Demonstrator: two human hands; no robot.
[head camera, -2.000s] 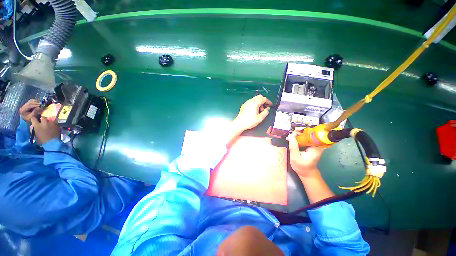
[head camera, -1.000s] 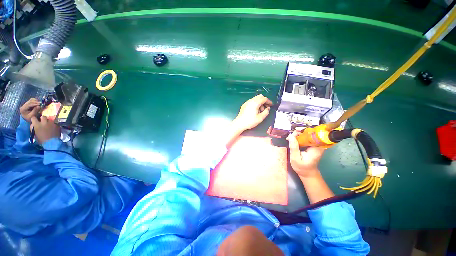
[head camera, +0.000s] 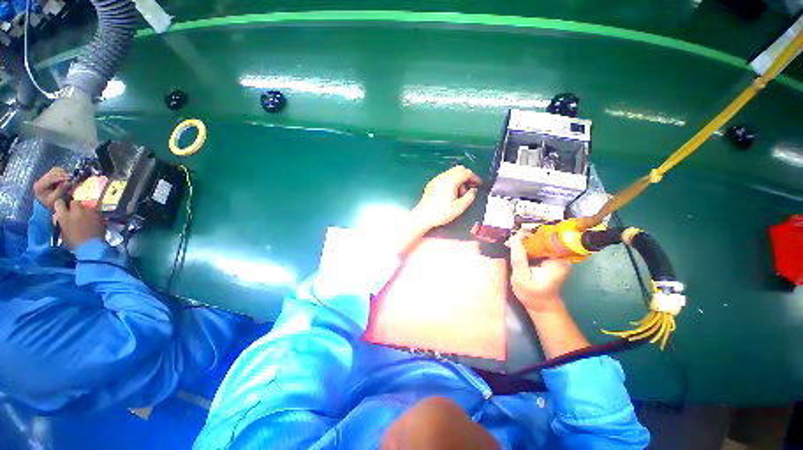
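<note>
My right hand (head camera: 539,279) is closed around the orange electric screwdriver (head camera: 556,241), whose front end points left at the front of the screw feeder (head camera: 543,189). The bit's tip is too small to make out. My left hand (head camera: 447,199) rests at the feeder's left side, fingers curled with the fingertips near its edge; whether it holds something small I cannot tell. The salmon-red work mat (head camera: 445,303) lies in front of me, washed out by glare, with nothing visible on it.
Small round black parts (head camera: 274,101) stand spaced along the back. A yellow tape roll (head camera: 187,137) lies left, a red box (head camera: 788,250) right, a clear plastic bag (head camera: 592,200) beside the feeder. A neighbouring worker's hands (head camera: 77,222) and a grey duct (head camera: 107,39) are left. A yellow cord slants up right.
The small round black parts along the back have shifted left. My hands have stayed in place, and the screwdriver has barely moved.
</note>
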